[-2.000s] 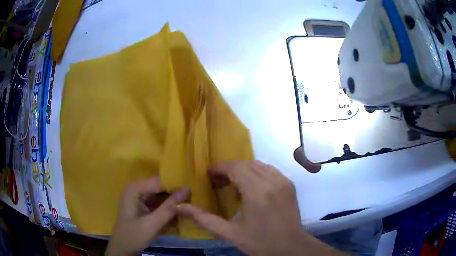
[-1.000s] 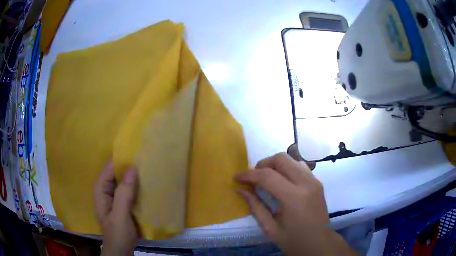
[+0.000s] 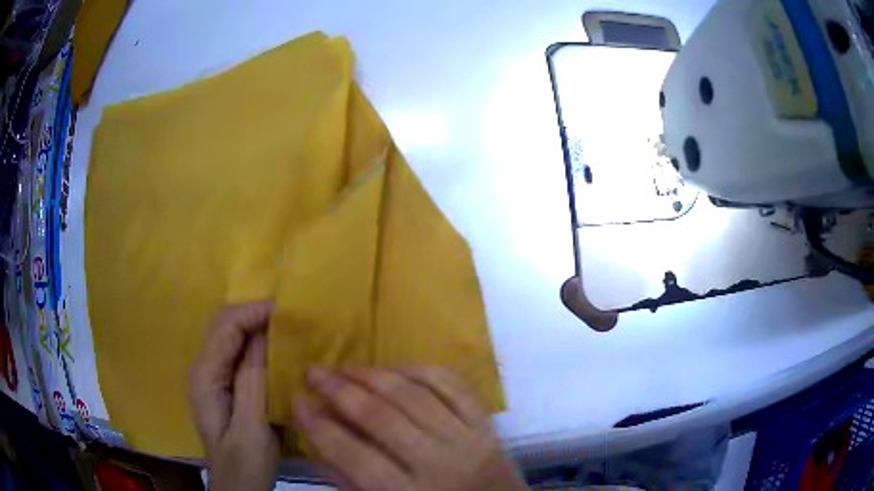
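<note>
A mustard-yellow body panel (image 3: 182, 192) lies on the white table at the left of the head view. A smaller yellow folded piece (image 3: 331, 278) lies over its right part, with a pale edge along its slanted top. My left hand (image 3: 238, 384) grips the folded cloth near the table's front edge, its thumb and fingers closed on the layers. My right hand (image 3: 398, 422) lies over the lower end of the folded piece, fingers slightly blurred and bent onto the cloth. The fingertips of my right hand touch the cloth; whether they pinch it is unclear.
The white sewing machine head (image 3: 757, 105) with a blue stripe stands at the right, over the shiny bed cover (image 3: 661, 259). A narrow yellow piece (image 3: 94, 38) lies at the far left. Printed tape (image 3: 48, 288) runs along the left edge. A blue crate (image 3: 815, 446) is at the lower right.
My right hand has moved left from the panel's right edge onto the folded piece. The folded piece now shows yellow where its pale side showed. My left hand still holds the cloth.
</note>
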